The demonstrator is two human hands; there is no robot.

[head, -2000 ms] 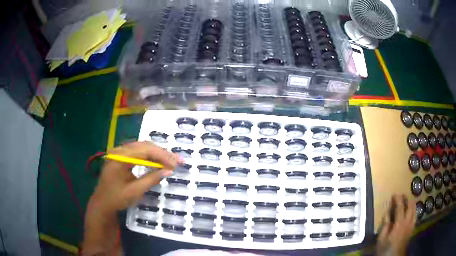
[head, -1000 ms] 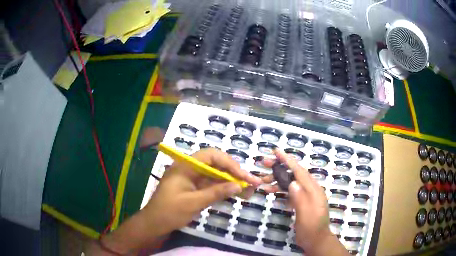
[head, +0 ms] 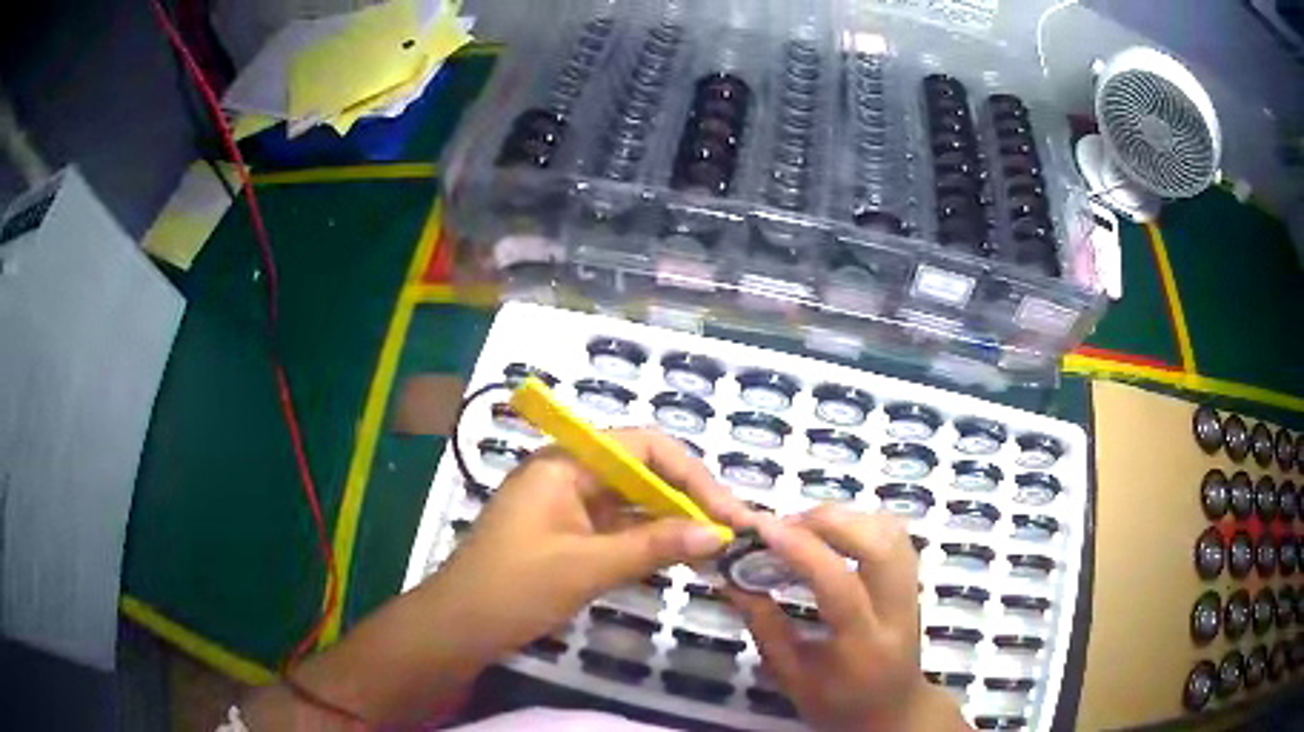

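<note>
My left hand (head: 586,522) holds a yellow flat stick-like tool (head: 615,455) slanting down to the right, with a thin dark line looping from its rear end. My right hand (head: 844,608) holds a round black-rimmed lens unit (head: 758,565), its pale ringed face partly showing. The tool's front end is at the unit's upper left rim; whether it touches cannot be told. Both hands are over the white tray (head: 1075,572), whose pockets hold rows of black-rimmed parts (head: 911,419). The hands hide some middle pockets.
A clear plastic organizer (head: 801,272) with stacked rings stands behind the tray. Brown cardboard (head: 1137,572) with rows of black discs (head: 1213,556) lies at right. A white fan (head: 1158,126) is back right, yellow slips (head: 375,60) back left. A red cord (head: 272,329) hangs at left.
My hands first came together over the tray, the right from the cardboard. Since then the unit has turned its pale face into view, and the tool has tilted more steeply.
</note>
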